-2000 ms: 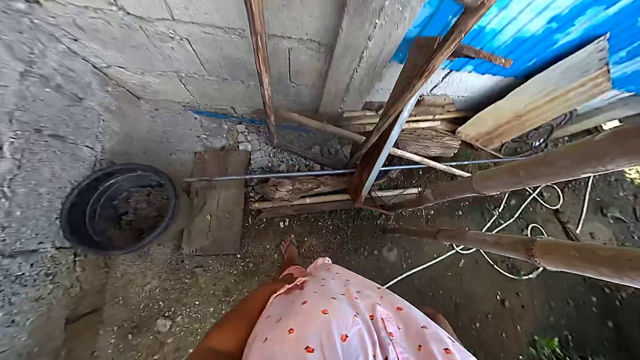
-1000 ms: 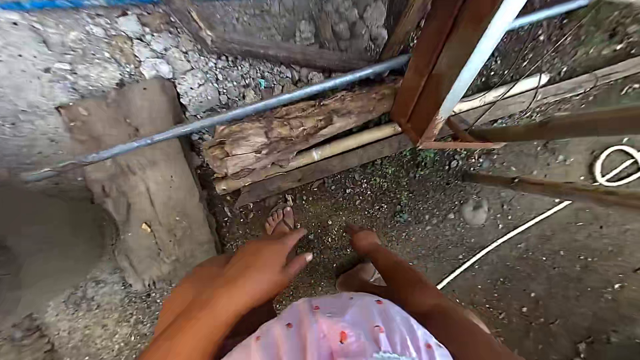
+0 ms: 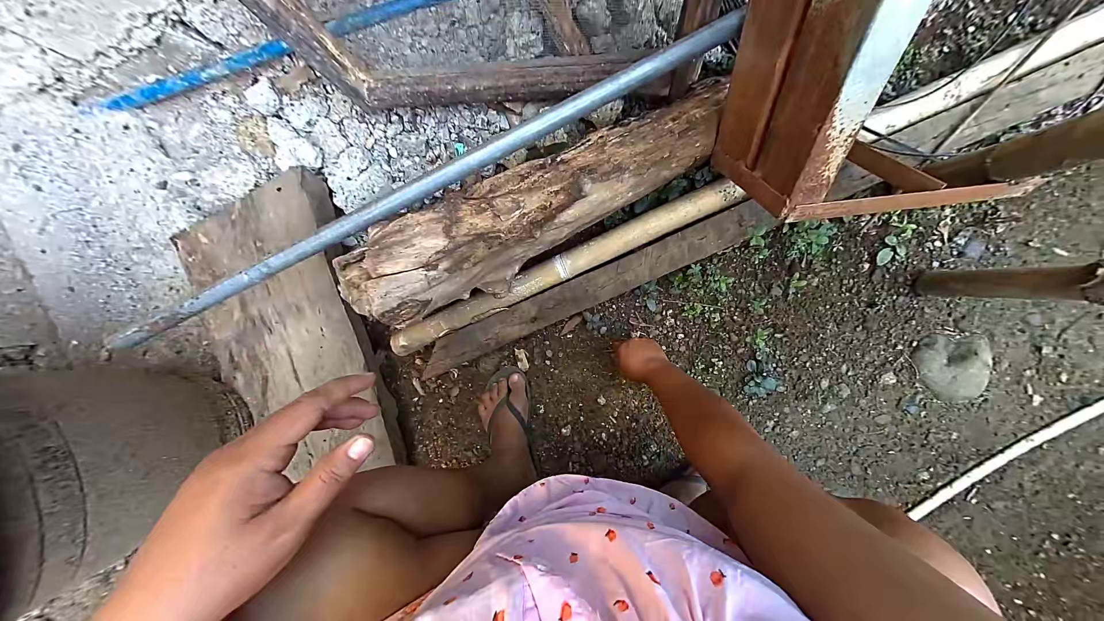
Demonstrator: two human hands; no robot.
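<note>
My left hand [image 3: 267, 483] is raised at the lower left, empty, fingers and thumb apart, above my knee and near the lower end of a flat wooden plank [image 3: 276, 336]. My right hand [image 3: 640, 358] reaches down to the ground [image 3: 595, 414], just below the edge of a wooden board [image 3: 595, 289]; its fingers are mostly hidden. A weathered log [image 3: 517, 220] and a bamboo pole [image 3: 604, 252] lie beyond it. A grey metal pipe [image 3: 483, 155] passes over the plank and beside the log.
A rusty metal frame [image 3: 776, 112] stands at the upper right. At the lower left is a large dark tub [image 3: 112, 483]. A blue pipe [image 3: 224, 65] lies against the rubble at the upper left. A stone [image 3: 952, 366] and a white hose [image 3: 1009, 457] are on the right.
The view has moved down and closer to the ground. My left hand has moved left, away from between my knees. My right hand is stretched further forward toward the board.
</note>
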